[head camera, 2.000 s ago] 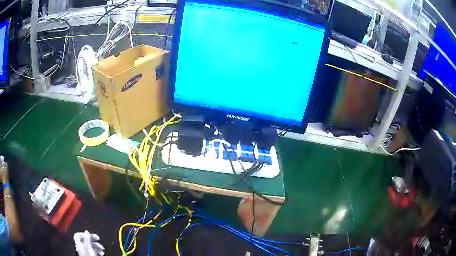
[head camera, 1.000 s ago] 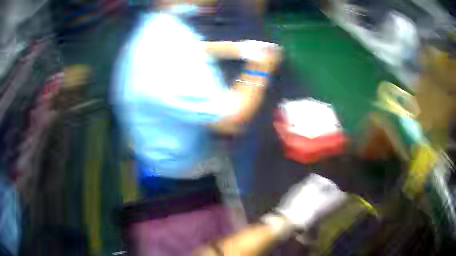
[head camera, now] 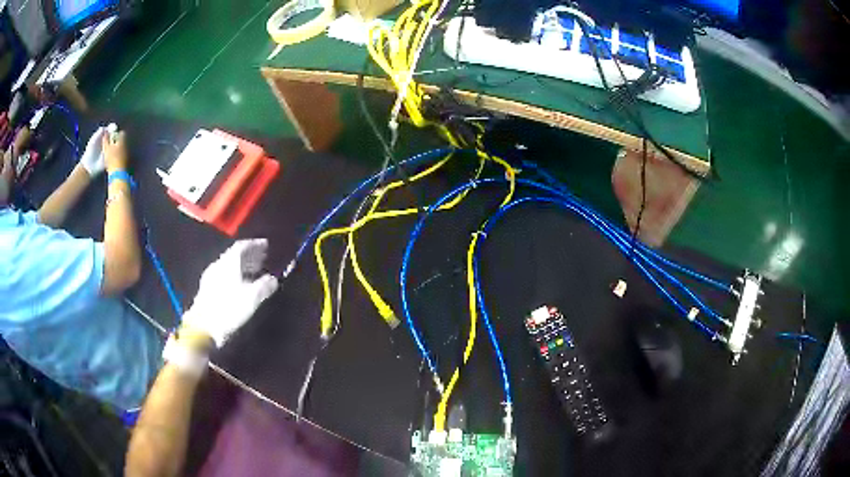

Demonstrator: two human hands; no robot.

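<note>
My left hand (head camera: 224, 296), in a white glove, reaches in from the lower left with its fingers apart. A blue cable (head camera: 337, 207) ends right beside its fingertips; whether they touch is unclear. My right hand is out of the picture. A green circuit board (head camera: 466, 455) lies at the bottom edge, partly cut off. Two blue cables and a yellow network cable (head camera: 472, 312) run to its top edge. Another yellow cable's free plug (head camera: 390, 319) lies on the black mat. A thin grey-white lead runs down beside the yellow cables.
A white metal-cased unit (head camera: 203, 168) sits on red pads (head camera: 253, 177). A remote control (head camera: 567, 371), mouse (head camera: 658, 349) and silver splitter (head camera: 744, 317) lie right. A wooden stand (head camera: 550, 107) holds a power strip (head camera: 694, 91) and tape roll (head camera: 300, 35). A neighbouring person (head camera: 65, 289) works at left.
The view has swung back from the neighbouring person to the bench. The circuit board and remote are now visible; my left gloved hand now appears beside a blue cable's end.
</note>
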